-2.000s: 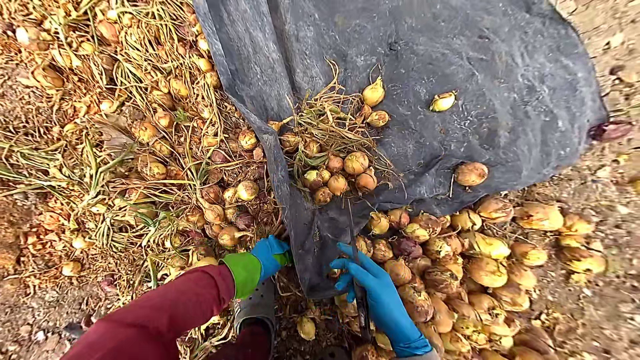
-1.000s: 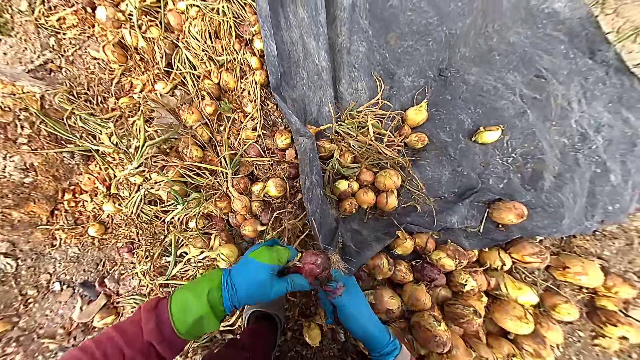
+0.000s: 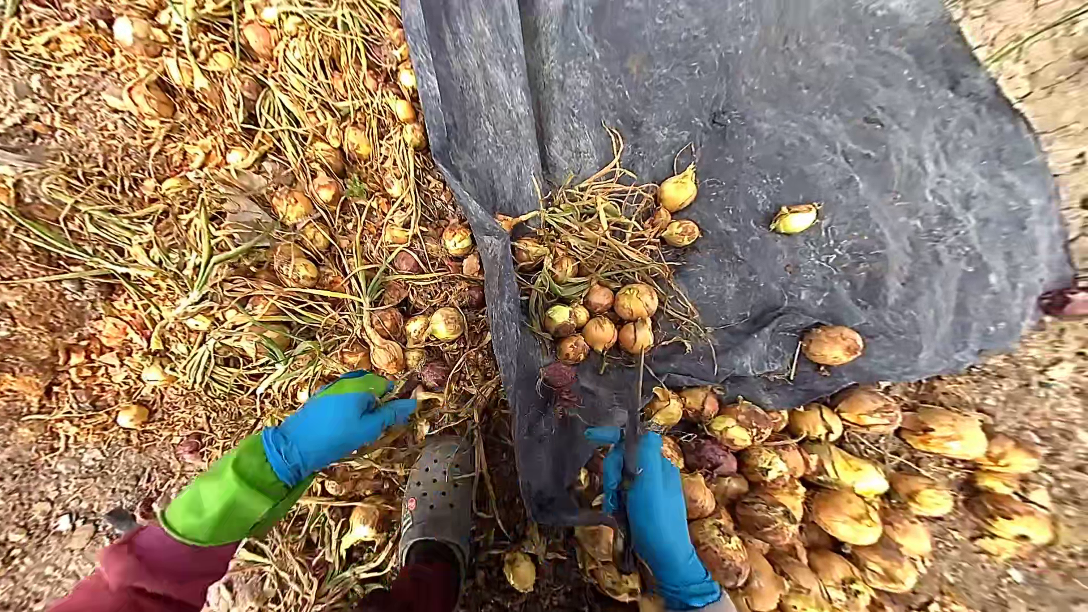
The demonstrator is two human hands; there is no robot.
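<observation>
My left hand (image 3: 340, 425), in a blue glove with a green cuff, reaches over dried onion stalks beside the dark sheet; its fingers are partly spread and nothing shows in them. In my right hand (image 3: 650, 501), also blue-gloved, is a dark, long-bladed cutting tool (image 3: 631, 442), its tip pointing up toward the onions. A bunch of yellow onions (image 3: 618, 314) with dry stalks rests on the dark grey sheet (image 3: 850, 153). Close to the sheet's near left edge lies a small red onion (image 3: 559, 376).
Unsorted onions with long stalks (image 3: 293, 263) cover the ground at left. A pile of loose onions (image 3: 841, 510) borders the sheet at lower right. Single onions (image 3: 833, 345) lie on the sheet. A grey clog (image 3: 438, 497) stands between my hands.
One second ago both hands were together around a red onion; now they are apart. A red onion now lies on the sheet near the bunch.
</observation>
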